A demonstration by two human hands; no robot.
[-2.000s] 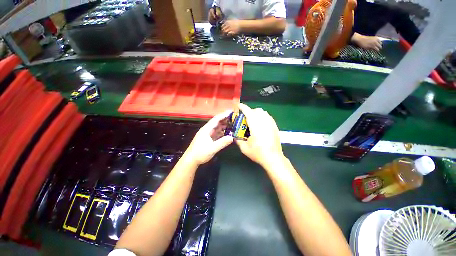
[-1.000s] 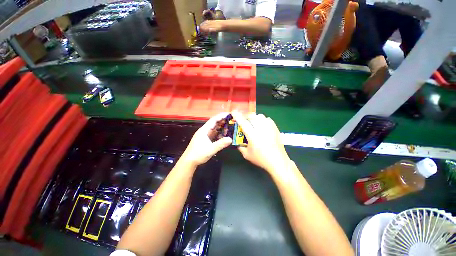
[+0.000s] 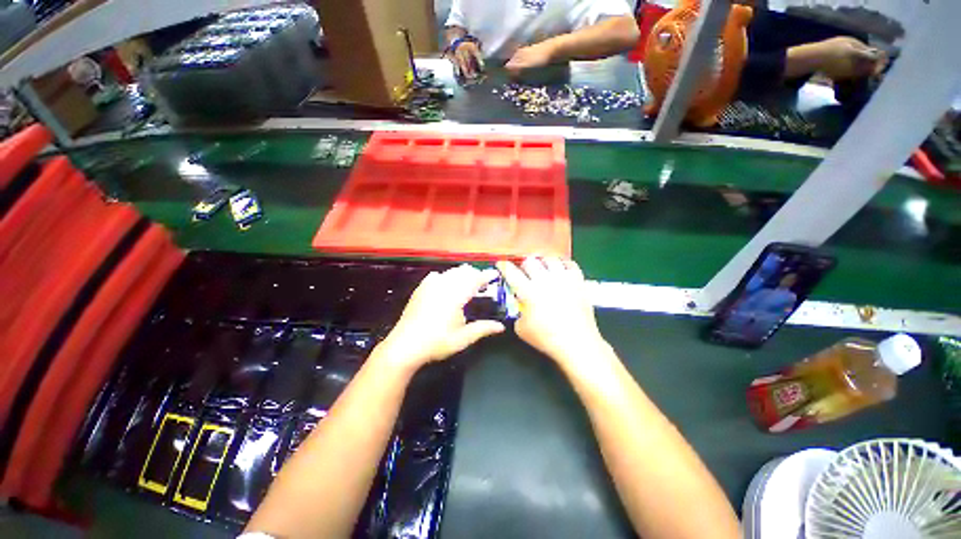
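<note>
My left hand [image 3: 437, 321] and my right hand [image 3: 550, 305] meet at the middle of the view, above the bench edge near the belt. Between their fingertips they hold a small unit [image 3: 508, 299], mostly hidden by the fingers; a bluish-white edge and a dark part show. The black blister tray [image 3: 285, 284] lies at the left, partly under my left forearm. Two yellow-bordered display modules [image 3: 204, 466] sit in its front left pockets.
A red plastic tray [image 3: 443, 250] and small units [image 3: 244, 208] lie on the green belt [image 3: 632, 253]. Red trays [image 3: 84, 274] stack at far left. A smartphone [image 3: 769, 295], drink bottle [image 3: 827, 384] and fan [image 3: 885, 490] stand right. Two people work opposite.
The red tray and belt pieces have moved right. The unit's yellow and blue face no longer shows between my fingers, and my hands are slightly lower. The opposite workers' arms have shifted.
</note>
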